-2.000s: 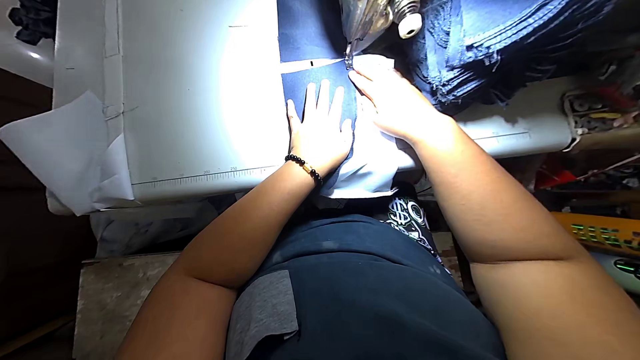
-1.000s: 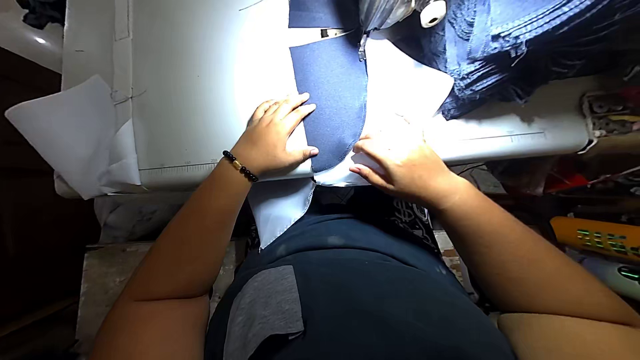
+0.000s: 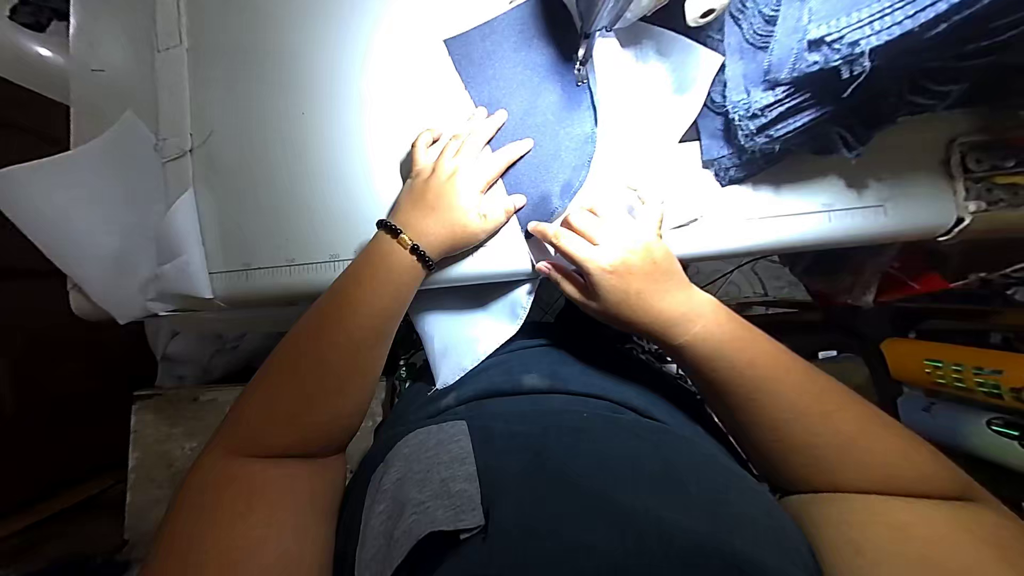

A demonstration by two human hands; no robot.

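Note:
A dark blue fabric piece (image 3: 532, 112) with a curved, stitched right edge lies on the sewing machine table, its top right part beside the presser foot (image 3: 581, 74). White cloth (image 3: 648, 80) spreads to its right, and more white cloth (image 3: 474, 328) hangs over the table's front edge. My left hand (image 3: 464, 184) lies spread on the left edge of the blue piece, palm down. My right hand (image 3: 616, 260) is at the lower tip of the blue piece, fingers bent over white cloth; glare hides whether it grips anything.
A stack of frayed dark denim pieces (image 3: 792, 80) lies at the back right, near a white thread cone (image 3: 706, 10). A loose white cloth (image 3: 88, 216) drapes over the table's left front corner. A printed ruler (image 3: 280, 274) runs along the front edge.
My left hand has moved from the middle of the blue fabric to its left edge. My right hand has come from beside the presser foot down toward the table's front edge. The blue piece has turned.

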